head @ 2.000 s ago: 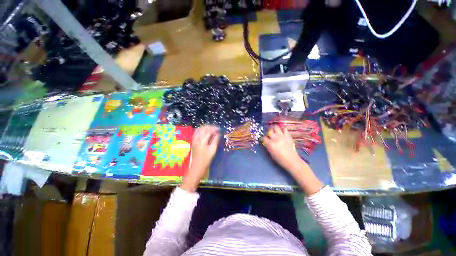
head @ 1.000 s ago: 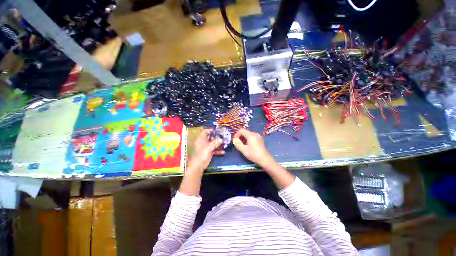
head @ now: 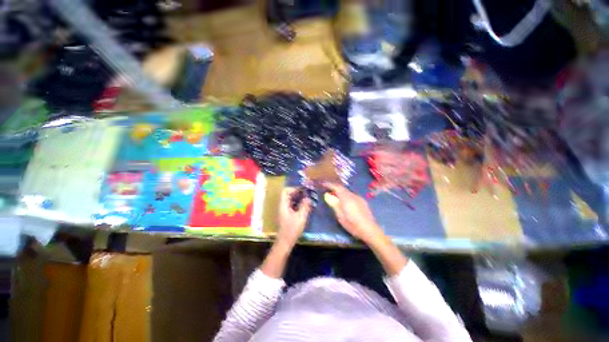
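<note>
The frame is blurred by motion. My left hand point(head: 292, 215) is closed around a small dark part point(head: 298, 198), seemingly a black round housing, over the bench's front part. My right hand point(head: 354, 212) is just to its right, fingers bent, a yellow spot point(head: 330, 199) at the fingertips; whether it grips a lead cannot be made out. The orange-and-white wire leads point(head: 327, 169) lie just beyond both hands. The red wire leads point(head: 397, 172) lie to their right. The heap of black round housings point(head: 287, 127) is behind, to the left.
A silver-grey metal box point(head: 380, 110) stands behind the red leads. A spiky heap of wired assemblies point(head: 491, 143) is at the right. A printed cartoon mat point(head: 160, 187) covers the left. Brown boxes point(head: 117, 294) and a plastic-wrapped pack point(head: 504, 294) are below the bench edge.
Two seconds ago my right hand was at the red leads and my left hand was left of the orange-and-white leads. Both came together near the front; since then they have parted slightly. The view has shifted.
</note>
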